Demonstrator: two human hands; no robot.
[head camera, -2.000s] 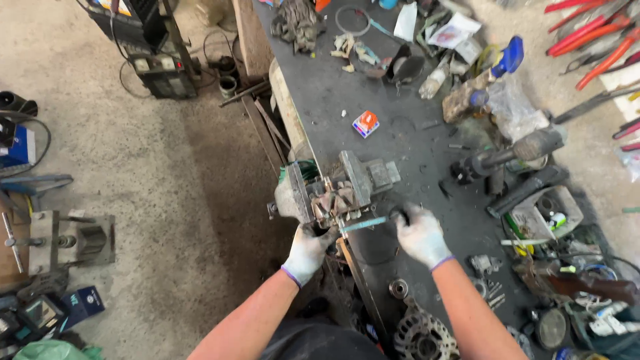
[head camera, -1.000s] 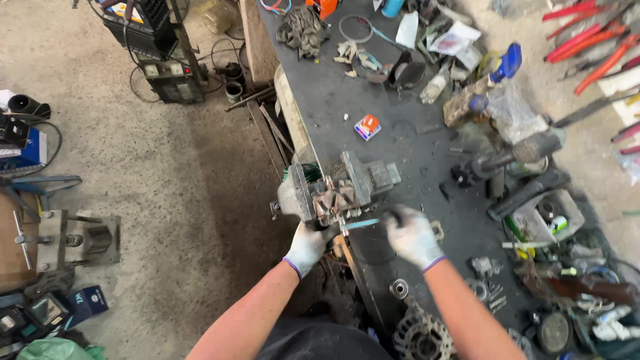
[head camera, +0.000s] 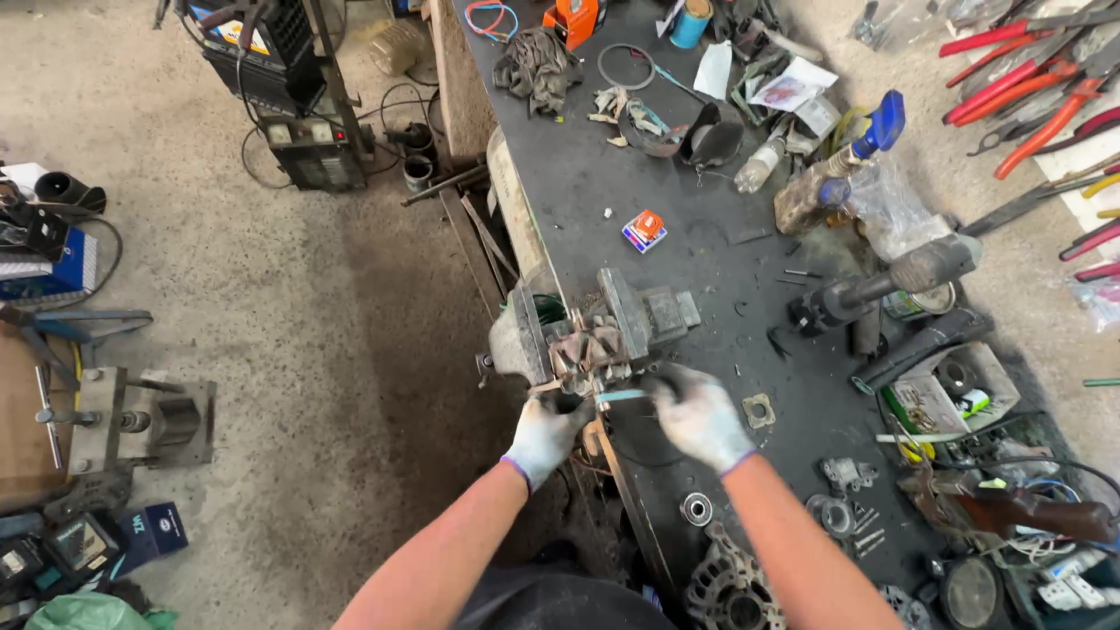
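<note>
An alternator rotor with claw-shaped metal poles (head camera: 591, 348) sits between the jaws of a bench vise (head camera: 623, 311) at the bench edge. My left hand (head camera: 544, 435), in a white glove with dark fingertips, is at the rotor's near end, its fingers around or against the shaft; its exact hold is hidden. A light blue strip (head camera: 623, 395), perhaps abrasive cloth, lies across the rotor's shaft (head camera: 601, 398). My right hand (head camera: 698, 417), gloved alike, grips the strip's right end. The strip's other end is near my left fingers.
A ball bearing (head camera: 696, 508) and an alternator housing (head camera: 733, 588) lie on the dark bench right of me. Farther off are a small orange and blue box (head camera: 646, 230), a power tool (head camera: 884, 284), a spray bottle (head camera: 836, 166) and a white parts bin (head camera: 954, 389).
Both hands remain near the rotor shaft. My right hand has shifted slightly while holding the blue strip; the rotor stays in the vise.
</note>
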